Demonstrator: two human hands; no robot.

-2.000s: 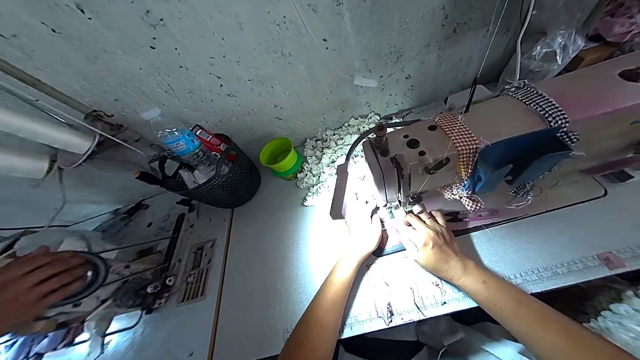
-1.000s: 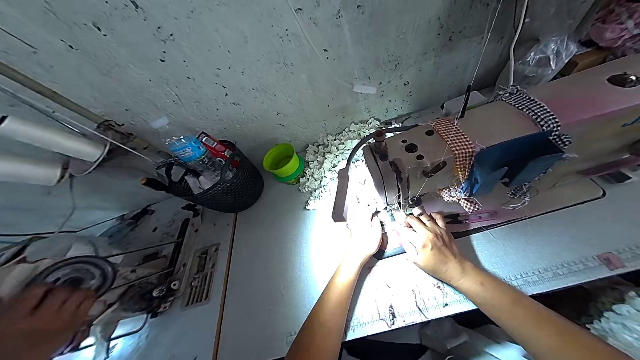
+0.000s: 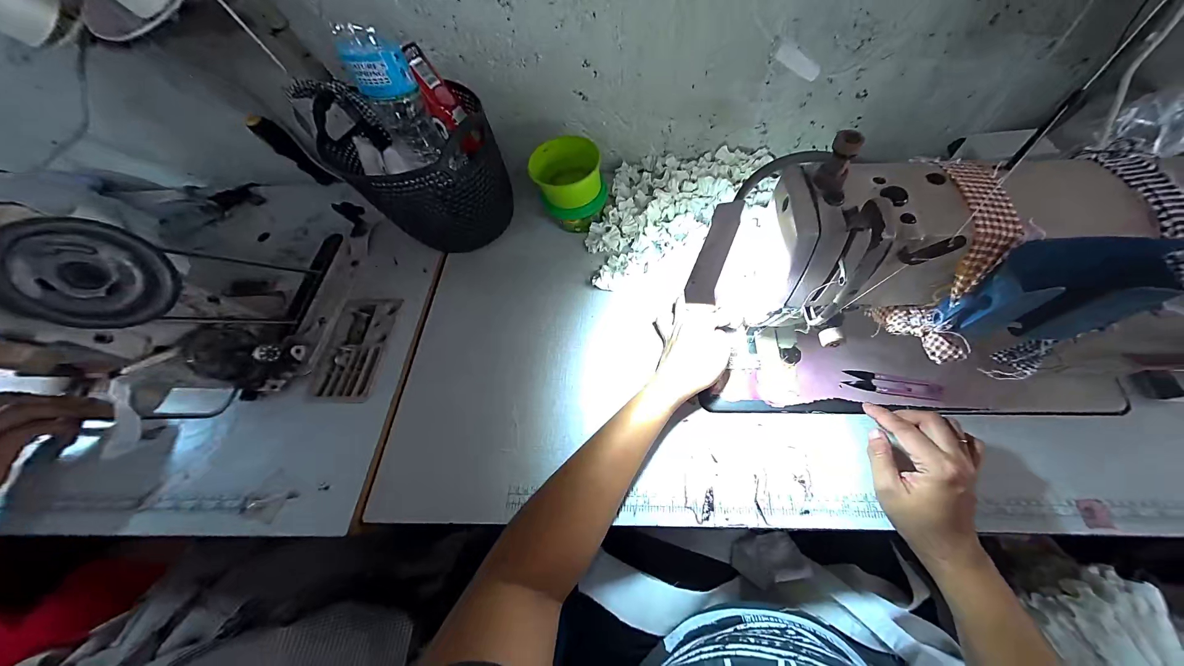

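Note:
A sewing machine (image 3: 888,231) with checked cloth strips tied round its arm stands on the white table. My left hand (image 3: 694,350) rests under the bright lamp glare, just left of the needle area; its fingers are washed out, so any hold is hidden. My right hand (image 3: 930,462) is off the needle area, near the table's front, fingers apart and holding nothing. Above it, small thread snips (image 3: 893,385) lie on the machine bed. Behind my left hand, a heap of ruffled white fabric (image 3: 666,203) reaches the wall.
A green cup (image 3: 566,174) and a black woven basket (image 3: 444,199) with a water bottle (image 3: 384,79) stand along the wall. At the left, another person's hand (image 3: 42,416) holds white material by a second machine (image 3: 88,273). A measuring tape (image 3: 832,509) runs along the front edge.
My right hand has moved away from the needle area towards the table's front. The other person's hand has left the handwheel. The view has shifted.

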